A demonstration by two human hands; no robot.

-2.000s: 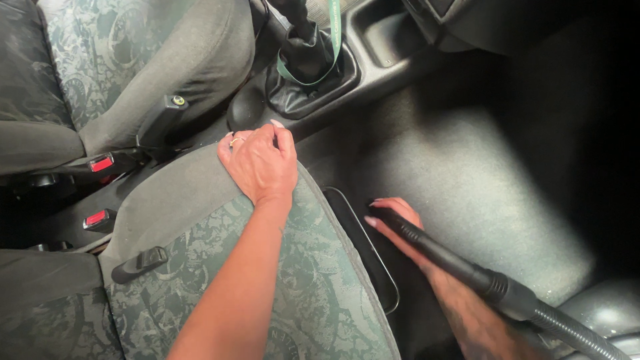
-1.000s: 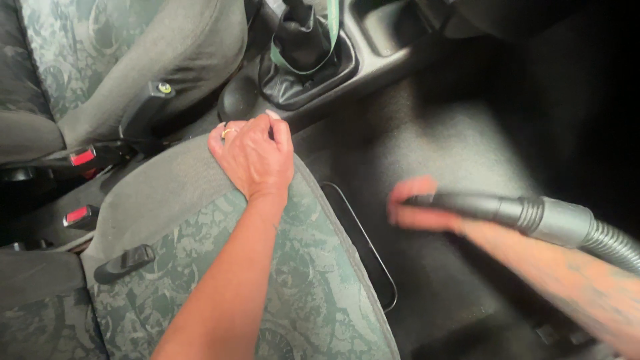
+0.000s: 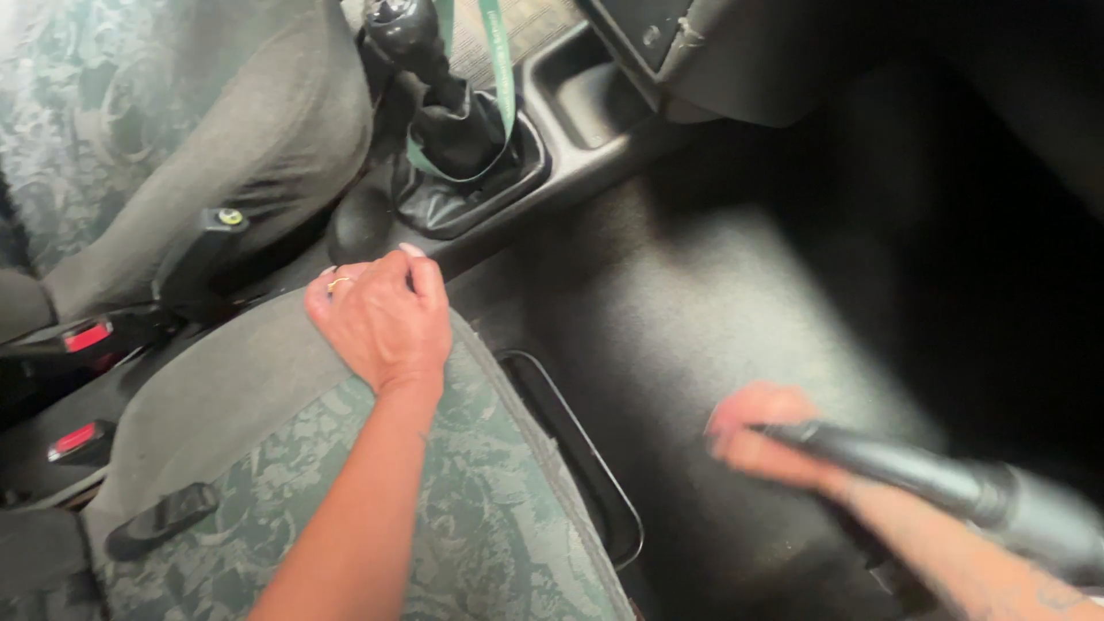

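My left hand (image 3: pixel 384 319), with a ring on one finger, rests with curled fingers on the front corner of the green patterned car seat (image 3: pixel 483 483), beside the centre console. Over the dark footwell floor (image 3: pixel 690 319), my right hand (image 3: pixel 763 431) is blurred and closed around the front end of a black vacuum cleaner hose wand (image 3: pixel 897 470). The wand runs back along the right forearm to a grey cuff at the right edge. What the wand's tip touches is hidden by the hand.
A gear lever (image 3: pixel 405 34) with a green lanyard (image 3: pixel 500 78) stands on the console (image 3: pixel 595 112). Left of it are the handbrake (image 3: pixel 194 259), red seat belt buckles (image 3: pixel 82 440) and the other seat (image 3: pixel 285 112). A metal bar (image 3: pixel 595 448) loops out along the seat's front edge.
My right hand has moved with the wand from beside the seat's metal bar out over the footwell floor. My left hand stays on the seat corner.
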